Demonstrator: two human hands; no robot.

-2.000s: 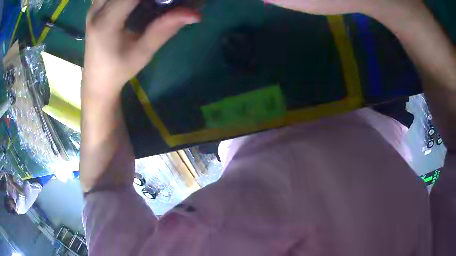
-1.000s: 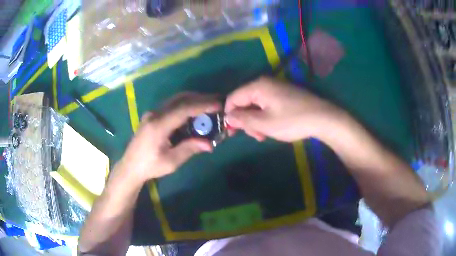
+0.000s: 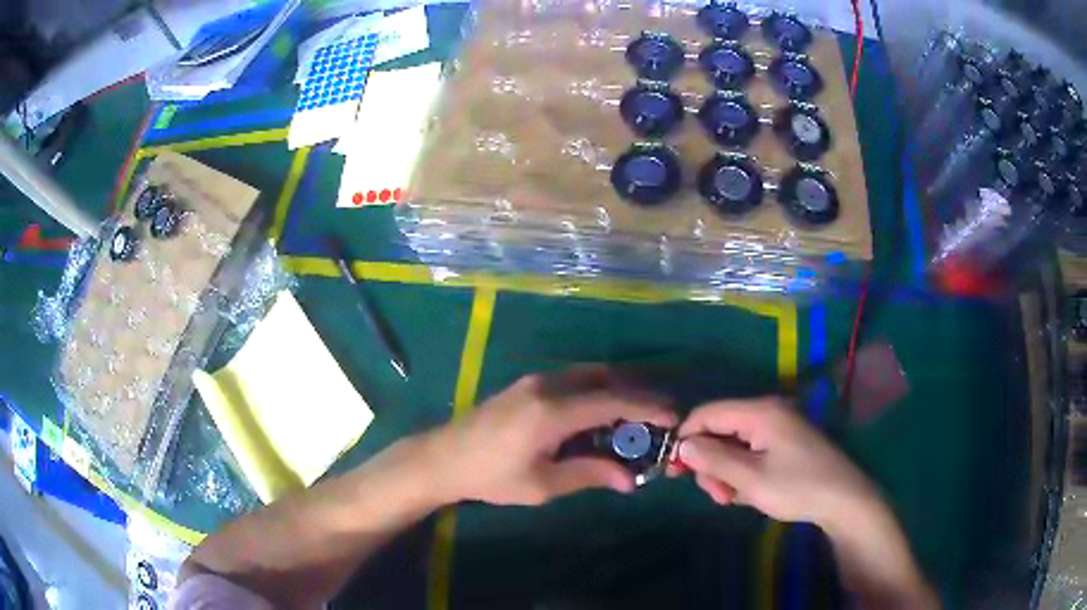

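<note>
A small round black unit (image 3: 632, 442) with a paler grey centre is held over the green mat in front of me. My left hand (image 3: 542, 439) grips it from the left between thumb and fingers. My right hand (image 3: 753, 453) is at its right edge, with thumb and fingertips pinched on a small part (image 3: 675, 453) with a red and a shiny metallic bit. The fingers partly hide this part, and I cannot tell whether it is joined to the unit.
Stacked clear trays (image 3: 536, 244) with black round units stand ahead. A wrapped tray stack (image 3: 131, 322), yellow sheets (image 3: 298, 393) and a dark pen-like stick (image 3: 372, 312) lie left. More trayed units (image 3: 1013, 131) and a pinkish pad (image 3: 876, 381) are right.
The view has moved up and back to show the trays ahead. Both hands still hold the same unit and small part, now lower and further right in the picture.
</note>
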